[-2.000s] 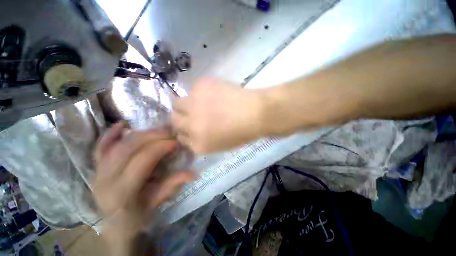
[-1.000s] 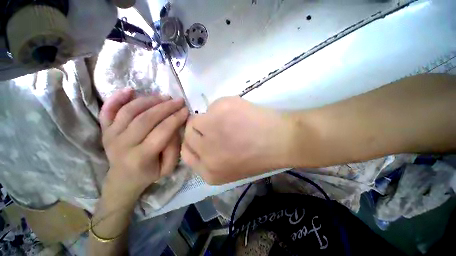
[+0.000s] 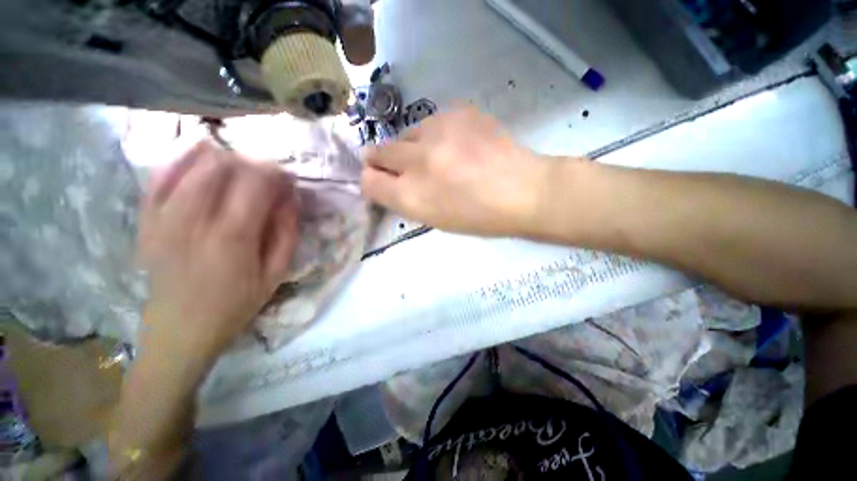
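Note:
The beige-grey printed garment piece (image 3: 324, 240) lies left of and below the needle area, with a flap over the table edge side. My left hand (image 3: 221, 221), blurred, lies on the fabric with curled fingers; I cannot tell whether they pinch it. My right hand (image 3: 451, 174) is closed on the fabric's right edge, beside the presser foot (image 3: 368, 124). The needle tip is hidden. The cream ribbed knob (image 3: 305, 75) is on the machine head (image 3: 122, 61) above.
A marking pen (image 3: 550, 45) lies on the machine bed, beside a grey parts tray (image 3: 672, 47). A printed ruler scale (image 3: 554, 282) runs along the table's front edge. More printed fabric (image 3: 620, 352) is draped below it. Brown cardboard (image 3: 66, 390) is at lower left.
My hands have moved apart. The left hand has gone left over the fabric, and the right holds the edge closer to the foot. The camera view has shifted, bringing the pen and tray into sight.

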